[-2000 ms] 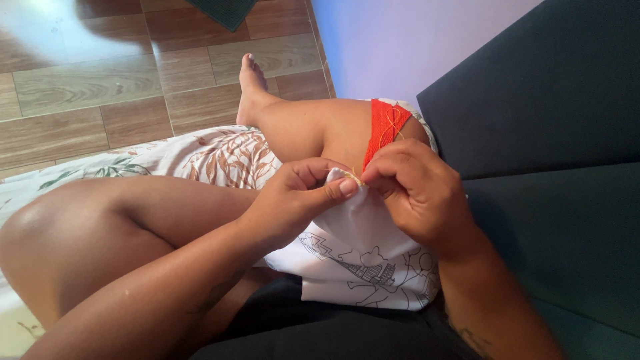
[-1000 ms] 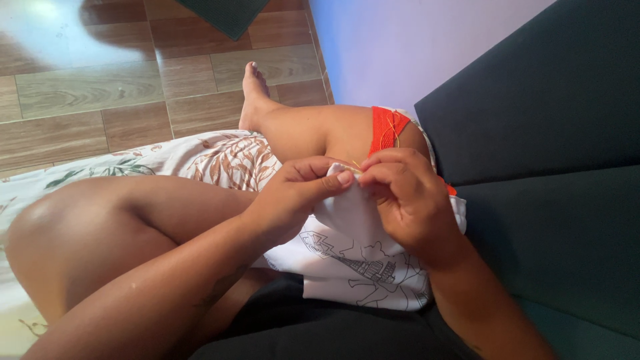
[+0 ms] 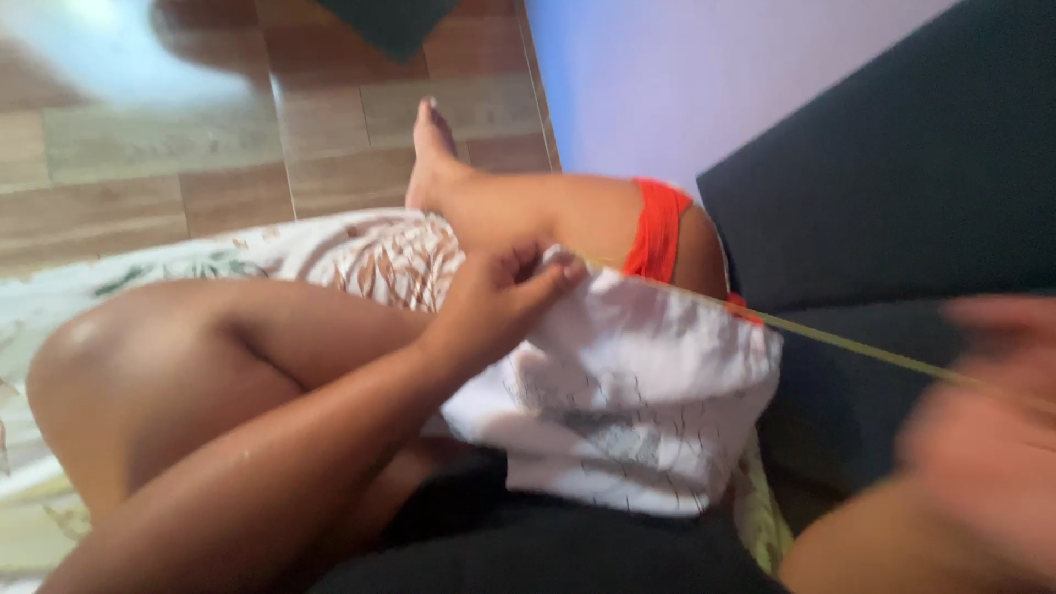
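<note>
My left hand (image 3: 516, 289) pinches the top edge of a white cloth (image 3: 660, 338) printed with black line drawings, which drapes over my lap. From that edge a yellowish thread (image 3: 850, 342) runs taut to the right. At the thread's far end is my right hand (image 3: 990, 429), blurred by motion at the right edge of the view. The thread passes by its fingers; whether a needle is there cannot be told. A red-orange cloth (image 3: 657, 231) lies across my leg, just beyond the white one.
A dark sofa (image 3: 841, 181) stands at the right, against a pale wall (image 3: 660, 82). Under my legs lies a leaf-patterned sheet (image 3: 313, 247). Past it are the wood-look floor (image 3: 330, 157) and a corner of a dark green mat (image 3: 396, 25).
My right hand has moved from beside my left hand far to the right, and the thread is now stretched between them. My left hand still holds the white cloth's edge.
</note>
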